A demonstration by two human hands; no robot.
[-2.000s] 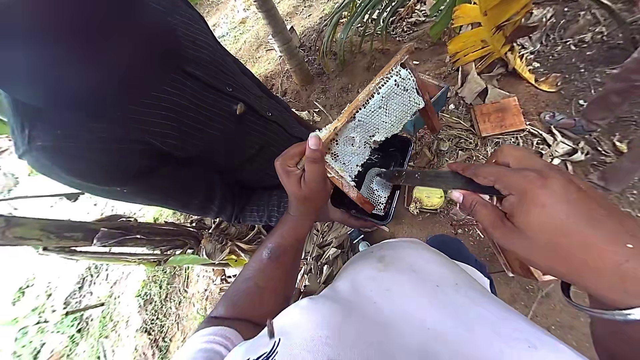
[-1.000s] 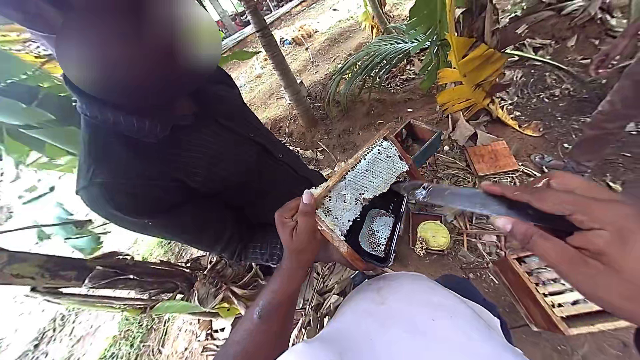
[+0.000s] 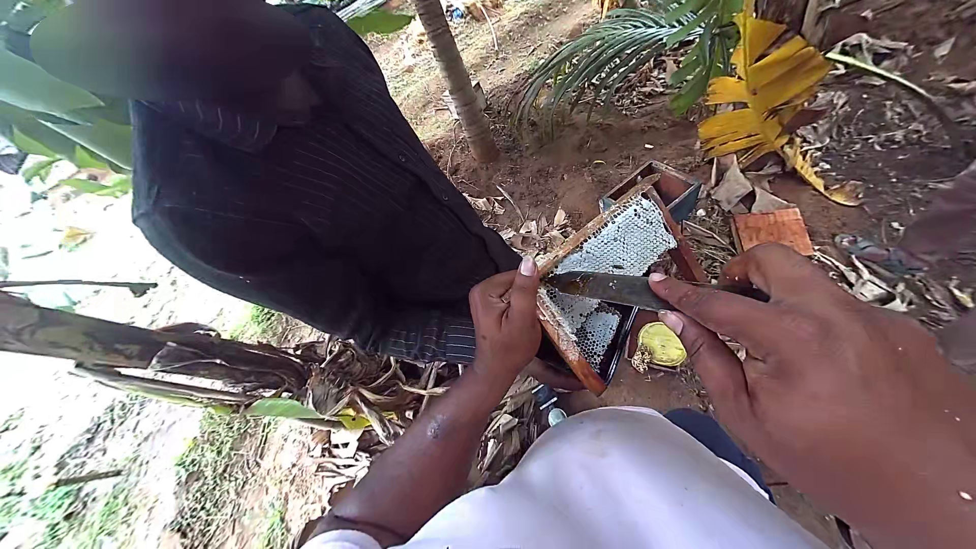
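Note:
My left hand grips the corner of a wooden hive frame, tilted, with pale capped honeycomb inside it. In my right hand is a knife by its dark handle. The knife's blade lies across the comb, its tip close to my left thumb. Below the blade more comb shows, and part of the frame's inside near the blade is dark and bare of comb. Under the frame sits a black tray, mostly hidden by the frame and comb.
A person in a dark striped shirt stands at the left, close to the frame. Beyond the frame is an open wooden box; a flat wooden piece and a yellow round object lie on the ground. A thin trunk rises behind.
The knife has moved left from the comb's right edge, and its blade now crosses the comb toward my left thumb. My left hand has kept hold of the frame.

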